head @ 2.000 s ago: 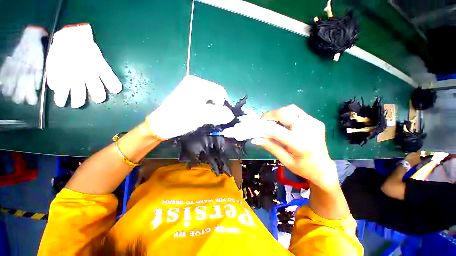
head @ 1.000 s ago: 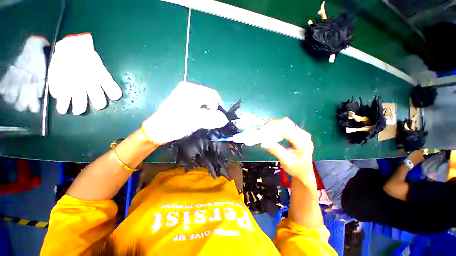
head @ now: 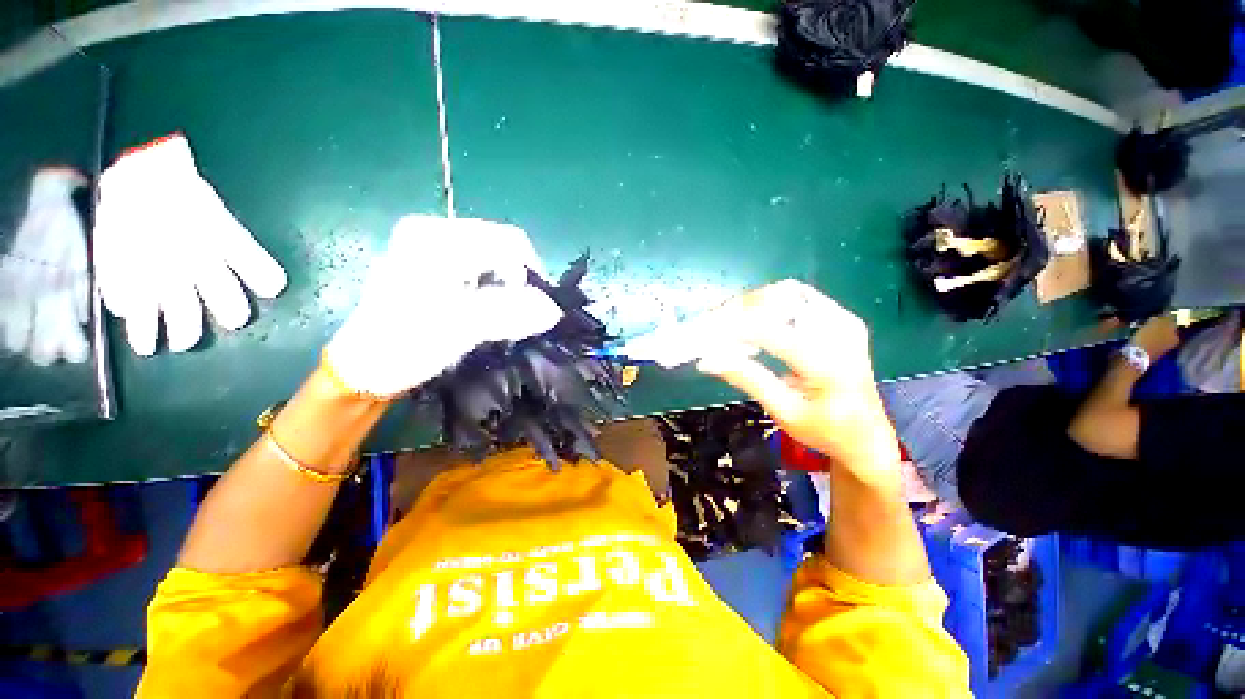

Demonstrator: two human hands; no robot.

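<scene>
My left hand (head: 444,303), in a white knit glove, grips a black bushy piece (head: 526,389) over the near edge of the green bench. My bare right hand (head: 806,358) holds a small white squeeze bottle (head: 683,336) sideways, its blue tip pointing left at the right side of the black piece. The tip reaches the strips; whether it touches them is hard to tell. A small beige bit shows just below the tip. The gloved fingers hide the top of the piece.
A spare white glove (head: 178,246) lies at left beside a dark-framed panel (head: 104,273). Black pieces (head: 976,253) lie at right near a tan cardboard piece (head: 1062,246); another (head: 842,38) sits on the pale strip. A blue bin (head: 1008,601) stands below. A neighbour's arm (head: 1109,410) is at right.
The view has shifted, so the bench things sit differently in the picture. Both hands still hold the black piece and the bottle, with the bottle's tip still at the piece's right side.
</scene>
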